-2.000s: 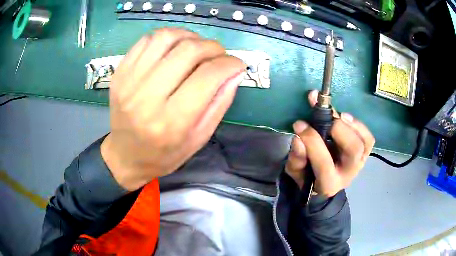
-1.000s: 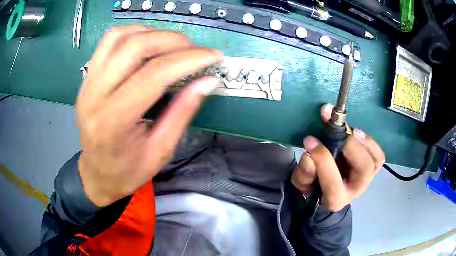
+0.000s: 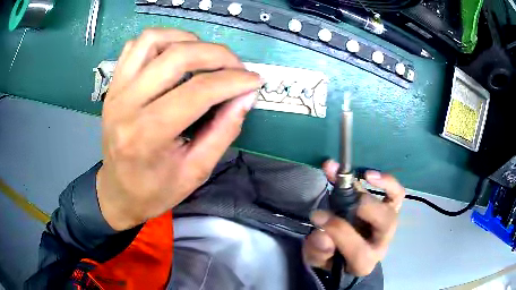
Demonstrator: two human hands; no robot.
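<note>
A pale strip workpiece (image 3: 291,93) lies on the green bench with small greenish-grey joints and thin leads along it. My left hand (image 3: 170,127) is over its middle and hides that part. Its thumb and forefinger tips are close together beside the joints; whether they pinch a thin wire cannot be told. My right hand (image 3: 362,221) is shut on the soldering iron (image 3: 345,147), at its black grip. The iron's silver barrel points away from me, its blurred tip to the right of the strip and apart from it.
A dark strip with round silver-white discs (image 3: 325,35) lies behind the workpiece. Tweezers (image 3: 92,22) and a green-rimmed solder spool (image 3: 31,14) are at the left. A yellow sponge in a pale tray (image 3: 465,110), a black cord and a blue rack (image 3: 495,221) are at the right.
The iron has swung left, away from the end of the dark strip, and moved nearer to me. My left hand moved left, then slightly back right, along the pale strip.
</note>
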